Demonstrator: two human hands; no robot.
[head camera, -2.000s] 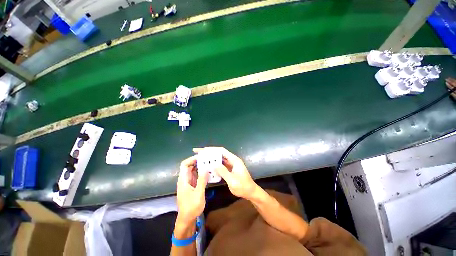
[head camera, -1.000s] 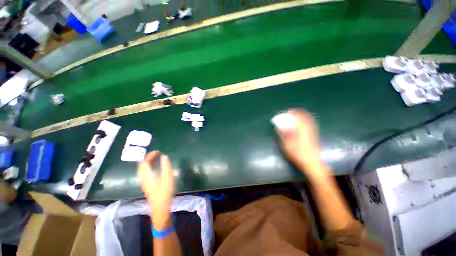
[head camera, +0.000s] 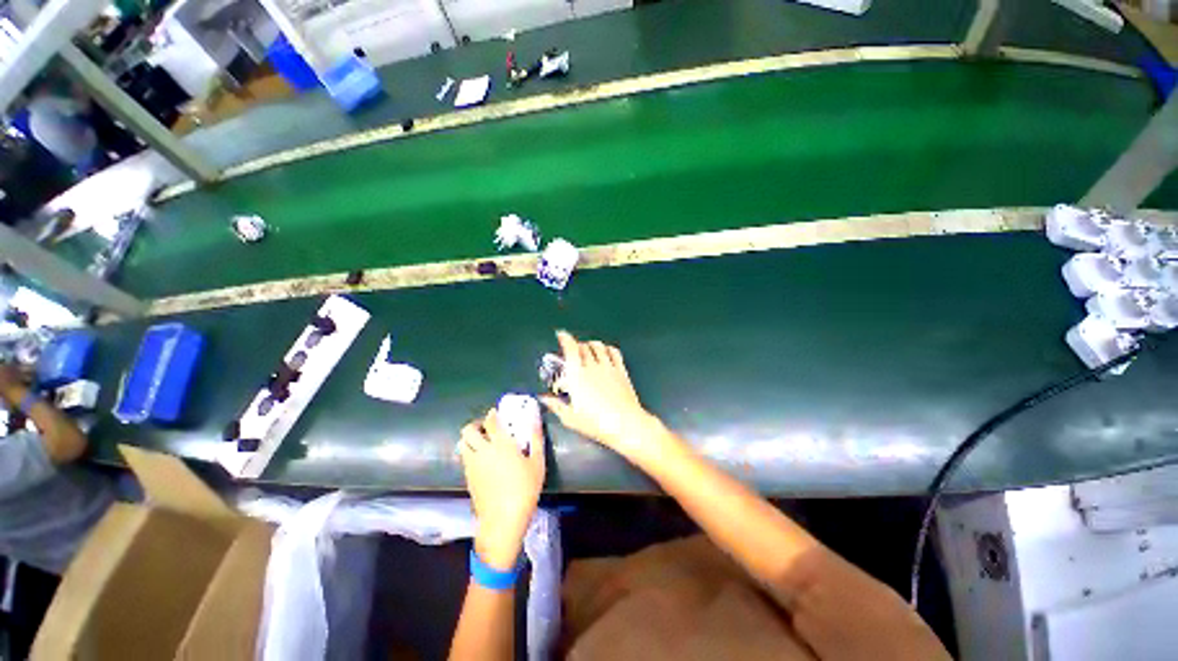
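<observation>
My left hand (head camera: 501, 475), with a blue wrist band, holds a white housing cover (head camera: 519, 420) over the front of the dark green worktop. My right hand (head camera: 602, 395) is just right of it, its fingers on a small white and metallic inner assembly (head camera: 552, 373), partly hidden by the hand. Another housing cover (head camera: 393, 380) lies left of my hands, with a thin white piece standing out at its upper edge. One inner assembly (head camera: 558, 264) sits on the near ledge and another (head camera: 516, 233) lies on the green belt.
White finished adapters (head camera: 1111, 284) cluster at the far right by a black cable (head camera: 962, 455). A white strip with black parts (head camera: 300, 387) and a blue bin (head camera: 160, 373) are at left. A cardboard box (head camera: 153, 568) and plastic liner (head camera: 300, 581) are lower left. A person's arm (head camera: 58, 430) shows far left.
My right hand has let go of the white unit at the right and come back to the assembly that lay below the ledge. My left hand has picked up one cover. The finished cluster has grown.
</observation>
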